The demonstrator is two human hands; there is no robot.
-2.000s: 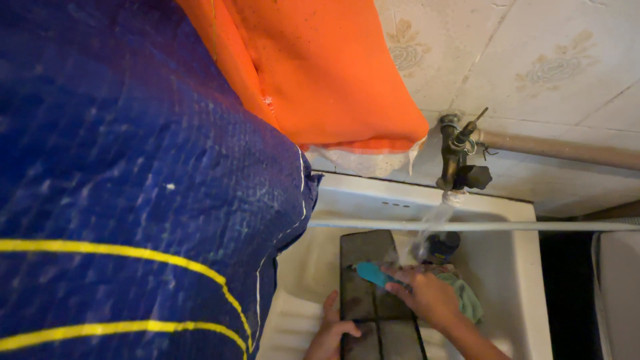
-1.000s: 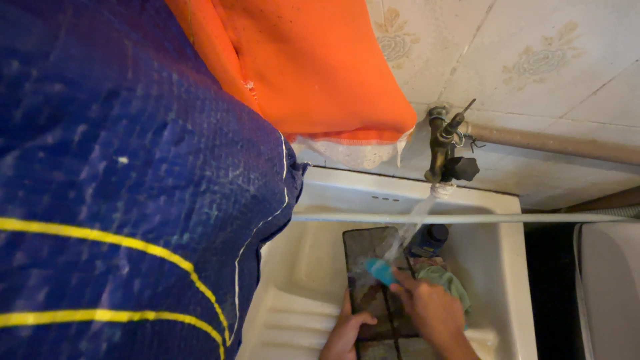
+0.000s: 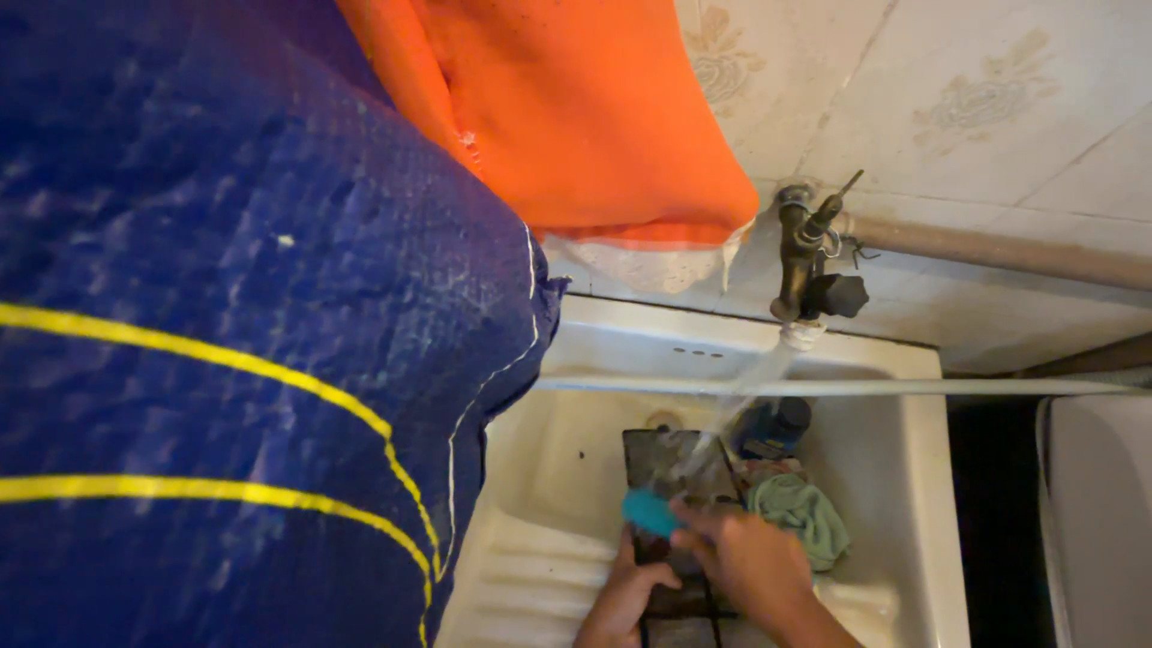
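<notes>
A dark rectangular panel divided by black bars (image 3: 670, 454) lies in the ceramic laundry sink (image 3: 913, 504). At its left edge, my left hand (image 3: 630, 589) grips it, with the thumb on top. My right hand (image 3: 751, 558) holds a turquoise brush (image 3: 650, 513) against the panel; its bristles are hidden. Water runs from the wall tap (image 3: 796, 261) onto the panel's upper part. Just right of the panel are a crumpled green cloth (image 3: 801, 517) and a dark blue container with a black cap (image 3: 776, 427).
A large blue woven plastic sheet or bag (image 3: 270, 360) with yellow lines fills the left side. Beside it hangs an orange cloth (image 3: 594, 126). A pale hose or pipe (image 3: 900, 388) crosses above the basin. At the right stands a grey-white appliance or container (image 3: 1102, 504).
The brush has stayed in my right hand and moved on the panel, from near its upper left corner two seconds ago to lower along its left side. My left hand keeps hold of the panel.
</notes>
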